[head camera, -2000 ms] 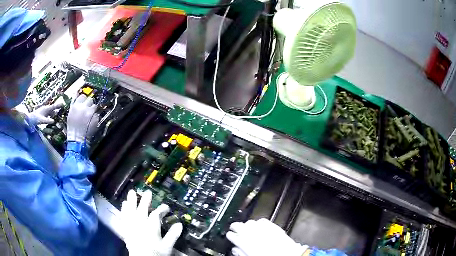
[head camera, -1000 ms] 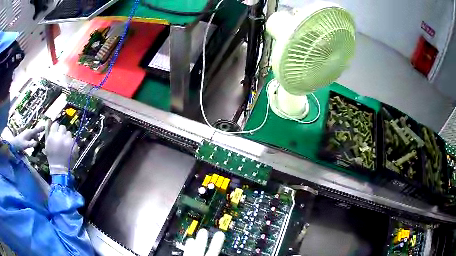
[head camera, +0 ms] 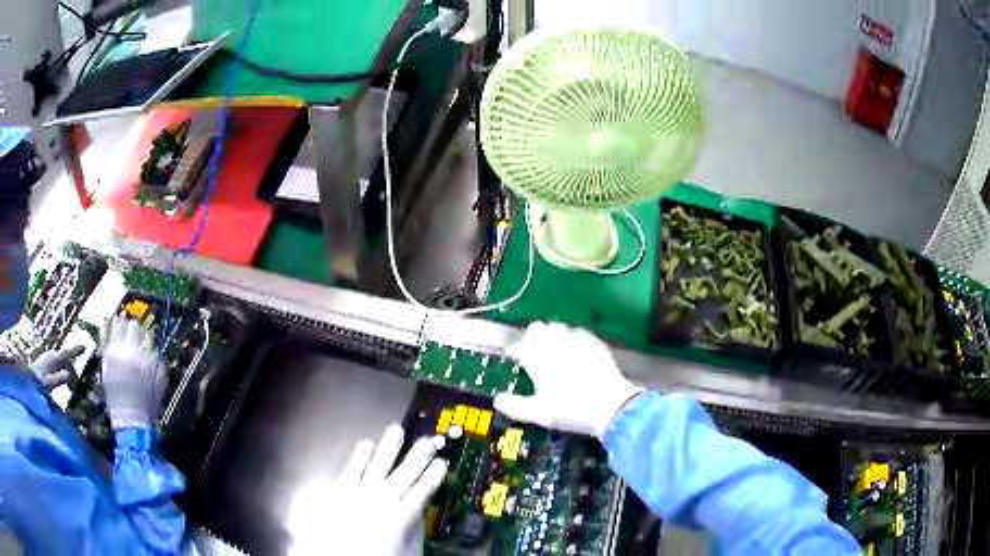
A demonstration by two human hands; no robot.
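Note:
A green circuit board (head camera: 505,483) with yellow, white and dark parts lies in its black carrier on the conveyor in front of me. A small strip board (head camera: 467,369) runs along its top edge. My right hand (head camera: 570,380), in a white glove, lies over the right end of the strip board and the carrier's top edge; its fingertips point left, and whether it grips anything is hidden. My left hand (head camera: 369,494), in a white glove, is at the board's left edge with fingers apart and nothing seen in it.
A pale green fan (head camera: 592,136) stands on the green mat behind the metal rail (head camera: 326,302). Parts bins (head camera: 716,277) with olive pieces are at the right. Another board (head camera: 885,494) lies at the lower right. A blue-gowned coworker's gloved hand (head camera: 132,375) works on a board at the left.
My right hand has come into view and reached the board's top edge. My left hand shows more fully at the board's left edge. The camera view has shifted; the fan appears further left.

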